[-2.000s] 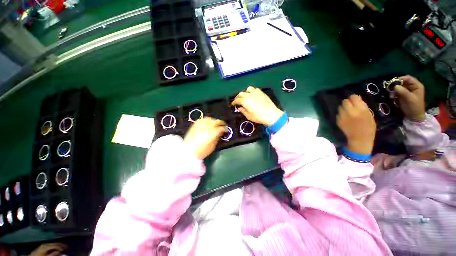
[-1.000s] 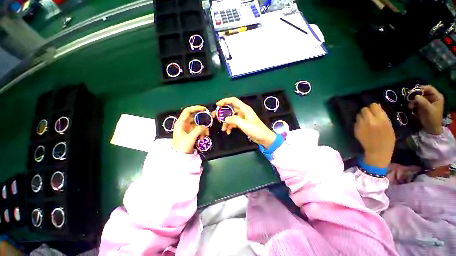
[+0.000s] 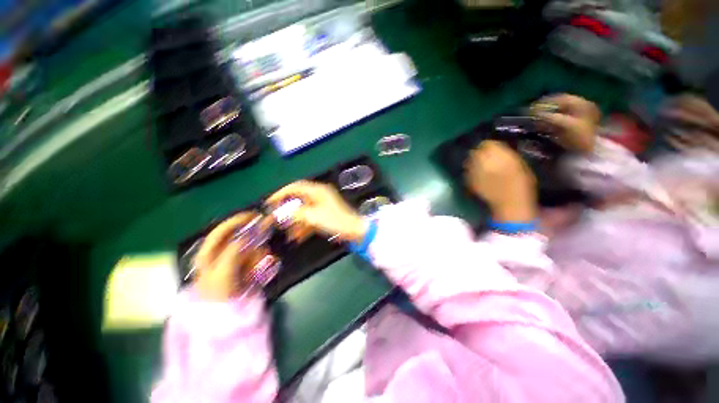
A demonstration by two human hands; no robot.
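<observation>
The view is blurred by motion. A black parts tray [image 3: 307, 271] with round watch heads lies in front of me. My left hand [image 3: 223, 256] is over its left part, with a watch head [image 3: 254, 234] at its fingertips. My right hand [image 3: 314, 211] is over the tray's middle and holds another watch head [image 3: 287, 209] in its fingertips. One more watch head [image 3: 265, 270] shows just below my left fingers. Others sit in the right pockets, one at the back [image 3: 355, 177]. A blue band [image 3: 367, 237] is on my right wrist.
A pale yellow paper [image 3: 140, 291] lies left of the tray. Another tray [image 3: 183, 86] stands behind, beside a clipboard [image 3: 339, 98]. A loose watch head [image 3: 394, 144] lies on the green mat [image 3: 315, 323]. A neighbour's hands [image 3: 504, 185] work at a tray on the right. A dark tray [image 3: 71, 315] is far left.
The view has turned, so the scene sits tilted and further left. Since two seconds ago my hands have taken up a watch head each; they still hold them.
</observation>
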